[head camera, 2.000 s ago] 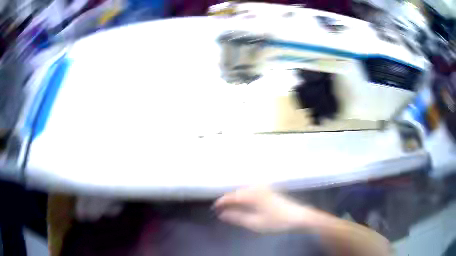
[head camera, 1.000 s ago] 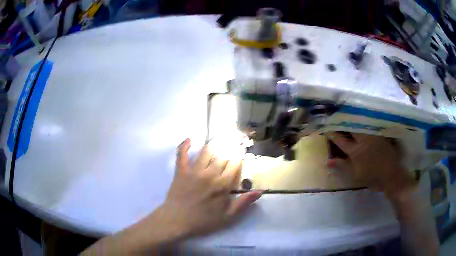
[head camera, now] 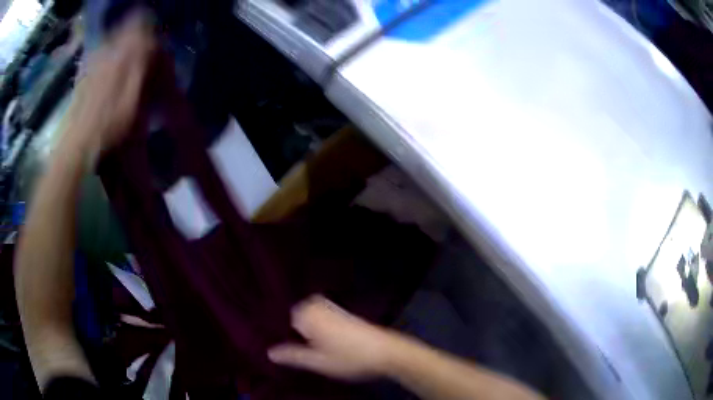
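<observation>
A dark maroon cloth (head camera: 234, 289) hangs and lies left of the table, below its edge. My left hand (head camera: 117, 90) is at the upper left, blurred, with its fingers closed at the top of the cloth, which stretches down from it. My right hand (head camera: 336, 340) is at lower centre over the cloth's lower part, thumb and fingers bent; whether it grips the cloth cannot be told. The cloth's far ends are hidden in dark areas.
The white machine table (head camera: 485, 148) slants across the right, with a blue strip (head camera: 430, 19) at its top end. The needle plate area (head camera: 676, 269) shows at the right rim. A tan-brown strip (head camera: 313, 176) and pale pieces (head camera: 242, 168) lie beside the cloth.
The view has swung left, and the machine head is out of the picture. Both hands have left the needle area and are now at the maroon cloth beside the table.
</observation>
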